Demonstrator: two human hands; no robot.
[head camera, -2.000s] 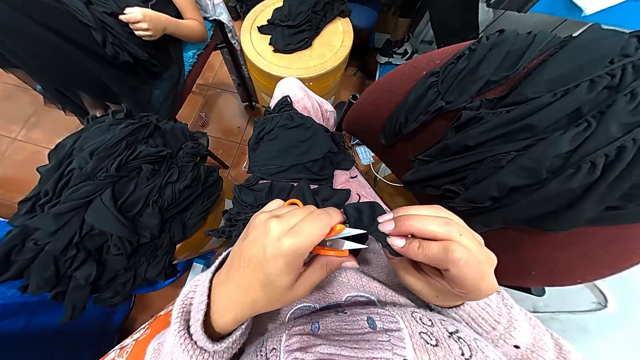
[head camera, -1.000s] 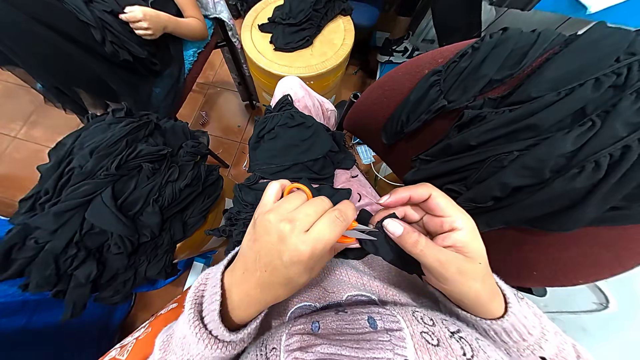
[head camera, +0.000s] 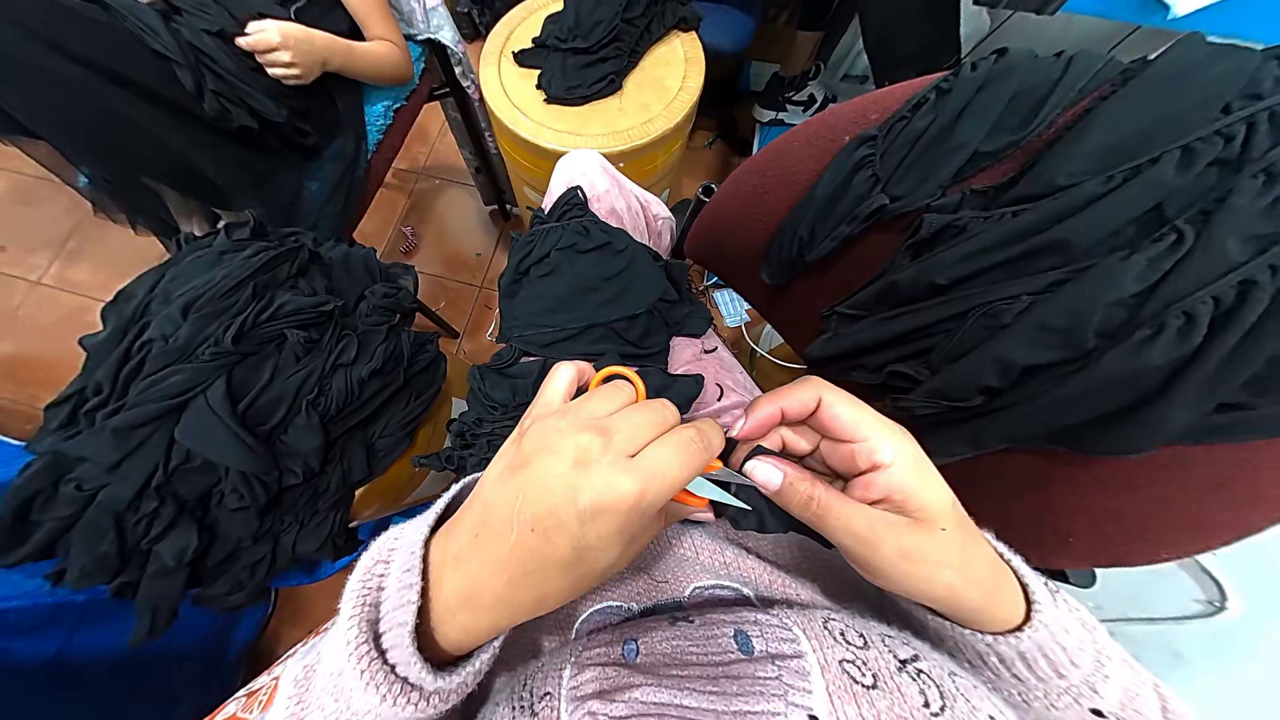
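My left hand (head camera: 590, 490) grips small scissors with orange handles (head camera: 618, 376), their short blades pointing right, slightly parted, at the edge of a black fabric piece (head camera: 770, 512). Between thumb and fingers, my right hand (head camera: 870, 490) pinches that fabric beside the blade tips. The fingers of my left hand also meet the cloth near the right fingertips; whether they hold it I cannot tell. More black gathered fabric (head camera: 600, 285) lies over my lap, on pink trousers (head camera: 712, 375).
Black garments are heaped (head camera: 260, 400) at the left. Others drape over a dark red chair (head camera: 1080, 510) at the right. A yellow drum (head camera: 600, 125) bearing black cloth stands ahead. A person's hand (head camera: 285, 50) rests at the upper left. A face mask (head camera: 732, 306) lies low beside the chair.
Between two seconds ago and one second ago the scissor blades went from wide apart to nearly together. The black piece between my hands has shifted, and my right hand's fingers have changed their hold.
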